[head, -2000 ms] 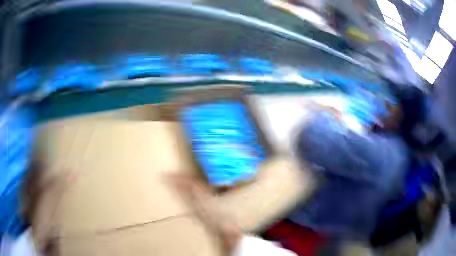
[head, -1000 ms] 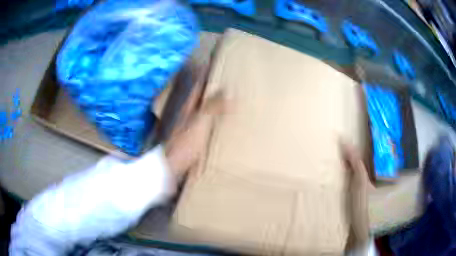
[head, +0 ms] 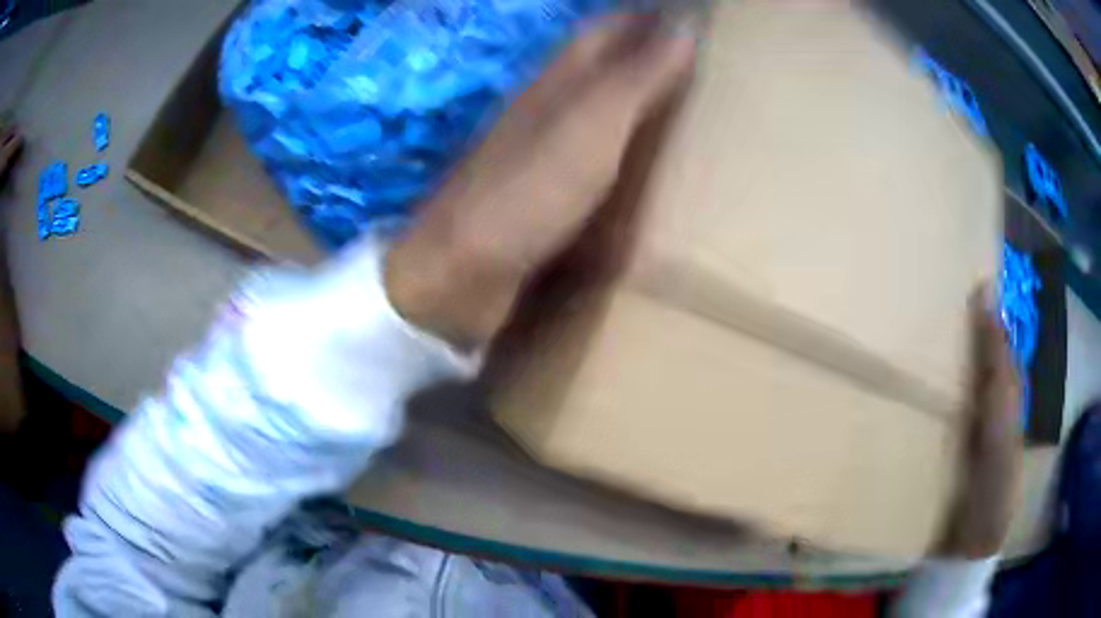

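A brown creased cardboard sheet (head: 821, 242) is tilted over the bench in front of me. My left hand (head: 531, 193) is at its left edge, fingers stretched along it and blurred; the fingertips near the top are hard to make out. My right hand (head: 992, 423) grips the sheet's right edge. A bulging clear bag of blue parts (head: 374, 109) stands partly behind my left hand, in a shallow cardboard box (head: 205, 217). What lies under the sheet is hidden.
Several small blue pieces (head: 65, 217) lie on the bench (head: 133, 314) at the left, near another person's hand (head: 10, 145). A box of blue parts (head: 1020, 302) is at the right. Blue shells (head: 1044, 181) lie on the conveyor beyond. A dark sleeve (head: 1078, 519) is at the lower right.
The view has swung left and closer. The sheet shows larger and more tilted, still between both hands. My left hand shows higher, in front of the bag.
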